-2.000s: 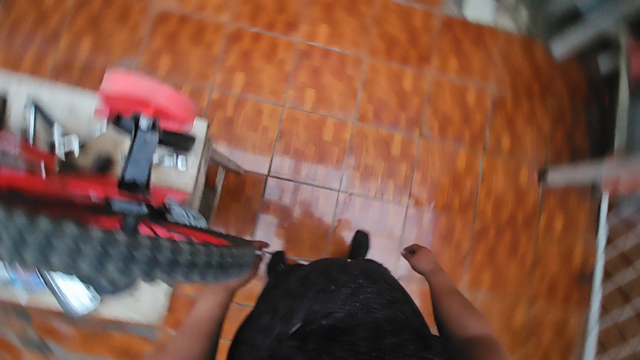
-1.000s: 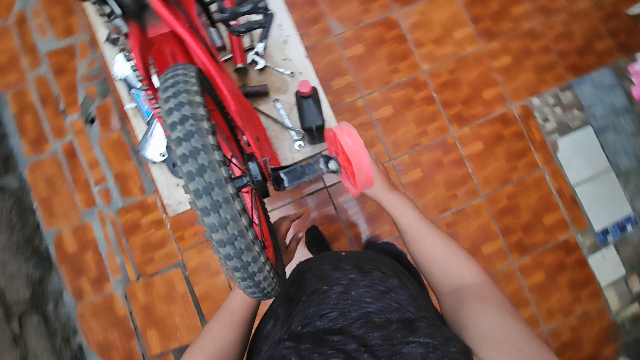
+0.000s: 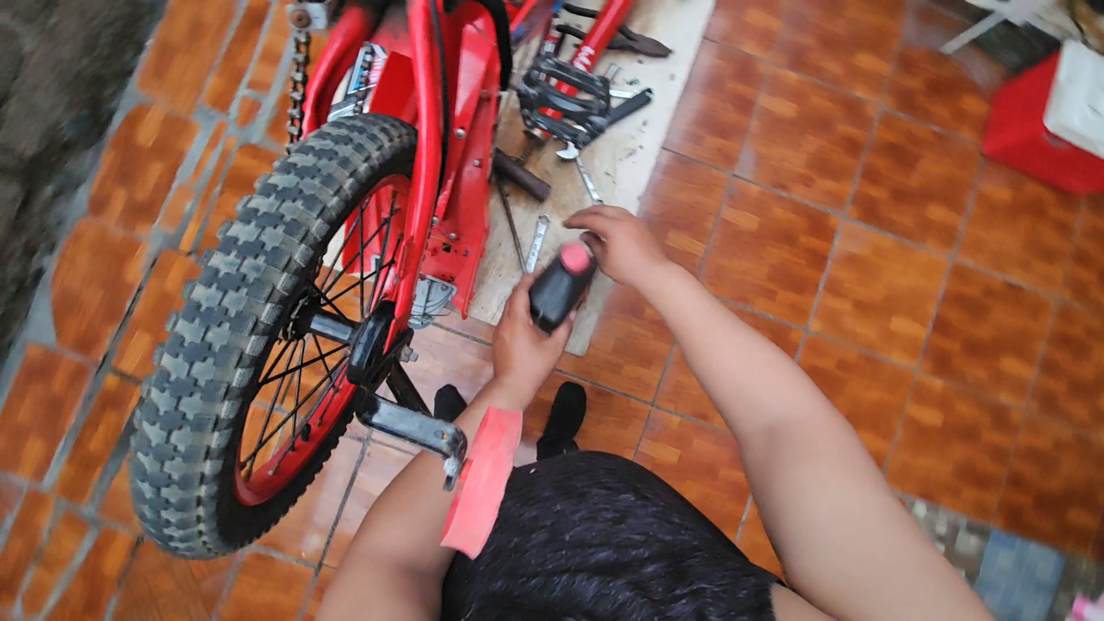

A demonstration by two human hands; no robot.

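Observation:
My left hand (image 3: 528,345) is closed around a small black bottle (image 3: 559,293) with a pink-red cap (image 3: 575,257). Beside the cap, the curled fingers of my right hand (image 3: 623,246) are close to or touching it; contact is unclear. To the left stands a small red bicycle (image 3: 423,155) with a knobby rear tire (image 3: 216,302). From its axle a stabilizer arm (image 3: 414,424) reaches to a pink training wheel (image 3: 487,483), seen edge-on above my left forearm. Under the bottle's level lies a board (image 3: 638,147) bearing a combination wrench (image 3: 537,243) and a hammer (image 3: 522,175).
A black bicycle pedal (image 3: 565,99), another wrench (image 3: 588,177) and pliers (image 3: 638,41) are around the board's far part. A red box with a white lid (image 3: 1018,129) stands on the tiled floor (image 3: 862,276) at the upper right. Rough ground (image 3: 60,103) borders the tiles at left.
A second ago the bottle stood on the board and my right hand was at the pink training wheel. Now the bottle is in my left hand and my right hand is near its cap.

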